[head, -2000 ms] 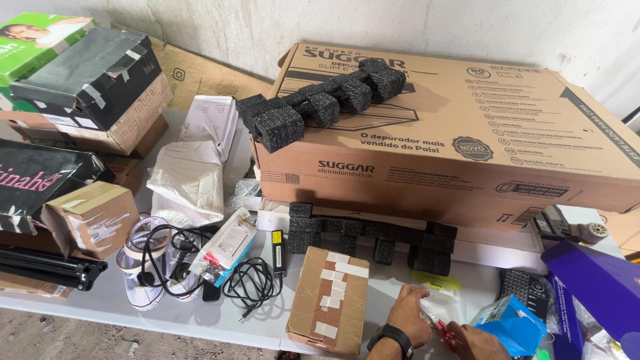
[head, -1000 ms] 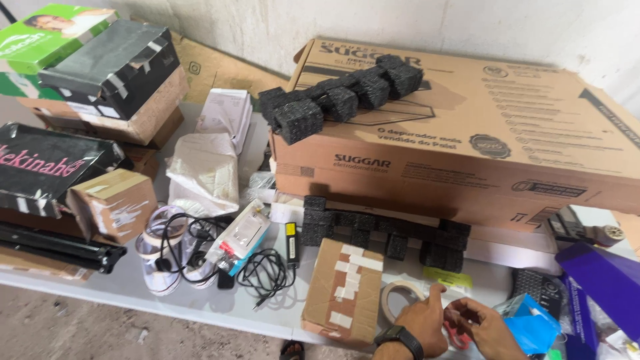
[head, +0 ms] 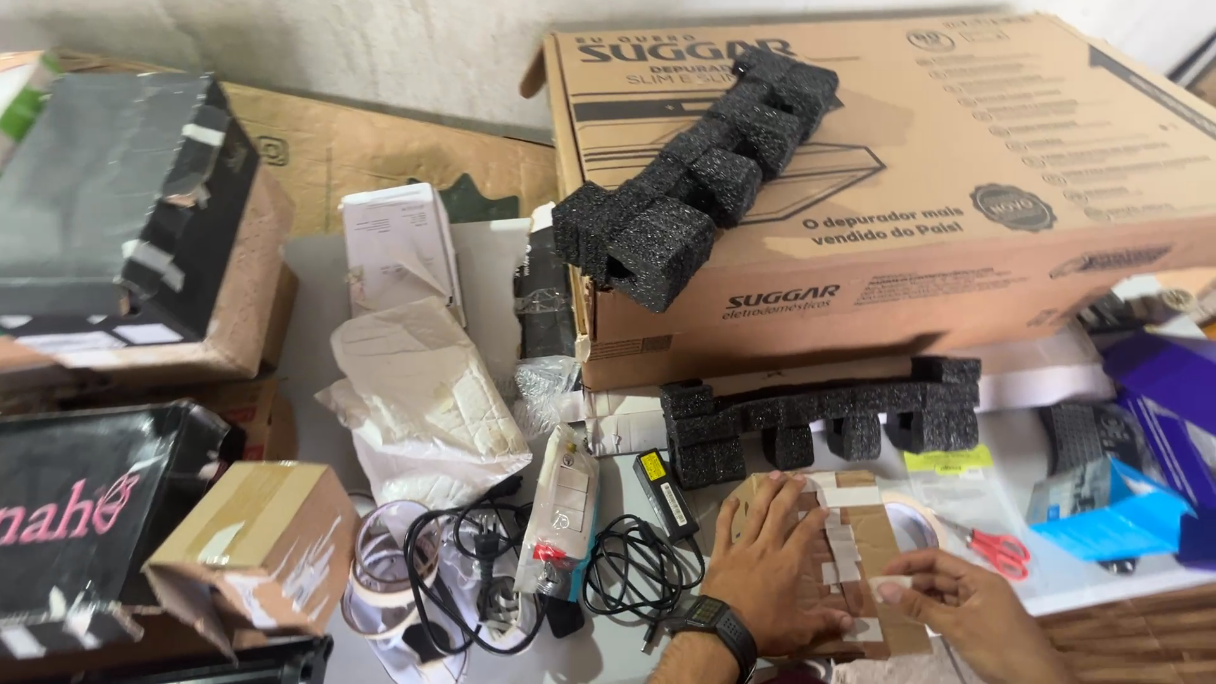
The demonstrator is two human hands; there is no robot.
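Note:
My left hand (head: 774, 560), with a black watch (head: 714, 627) on its wrist, lies spread on top of a small cardboard box (head: 888, 532) that bears several strips of whitish tape. My right hand (head: 969, 603) pinches a small pale piece, which looks like tape, between thumb and fingertips at the box's right side. Behind the box, partly hidden by it, lies a roll of masking tape (head: 914, 518). Scissors with red handles (head: 999, 553) rest on the table to the right of the roll.
A large Suggar carton (head: 912, 180) stands behind, with a black foam insert (head: 703, 176) on top and another foam insert (head: 826, 418) before it. To the left are a power adapter (head: 665, 494), coiled cables (head: 632, 579), tape rolls (head: 394, 560) and stacked boxes (head: 123, 209). A blue package (head: 1116, 518) lies right.
My left hand has moved left from beside the small box onto its top. The scissors, at my right hand two seconds ago, now lie on the table. The view has shifted.

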